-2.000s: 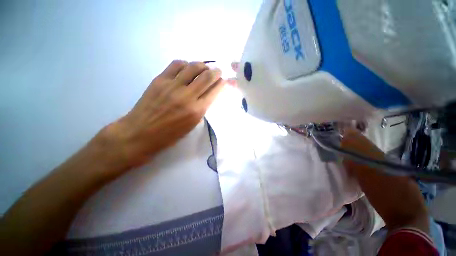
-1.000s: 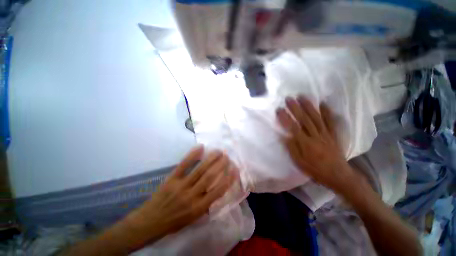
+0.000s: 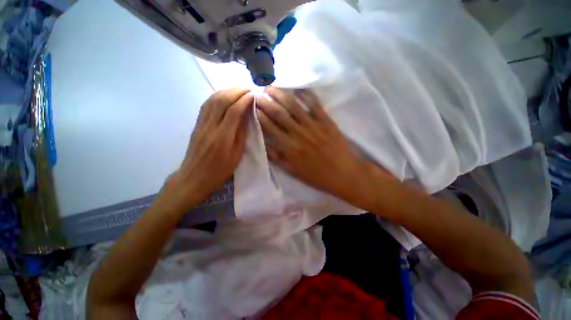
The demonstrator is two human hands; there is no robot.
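A white garment piece (image 3: 401, 106) lies spread over the right of the table and hangs over the front edge. My left hand (image 3: 219, 134) and my right hand (image 3: 300, 134) press on it side by side, fingertips close together just below the sewing machine's head (image 3: 206, 25). My left fingers grip the cloth at a fold; my right hand lies bent over it. A stubby grey cylinder (image 3: 260, 65) hangs from the head above my fingertips. Bright glare hides the needle area.
A grey ruler strip (image 3: 113, 215) runs along the table's front edge. A crumpled white pile (image 3: 206, 275) sits below it. Layered white pieces (image 3: 513, 194) hang at the right. A blue bar (image 3: 407, 290) is near the lap. Light-blue cloth (image 3: 22, 87) is heaped far left.
Both hands have moved up to the lit area under the machine head and come together. The view has shifted, and more white cloth now shows spread out at the right.
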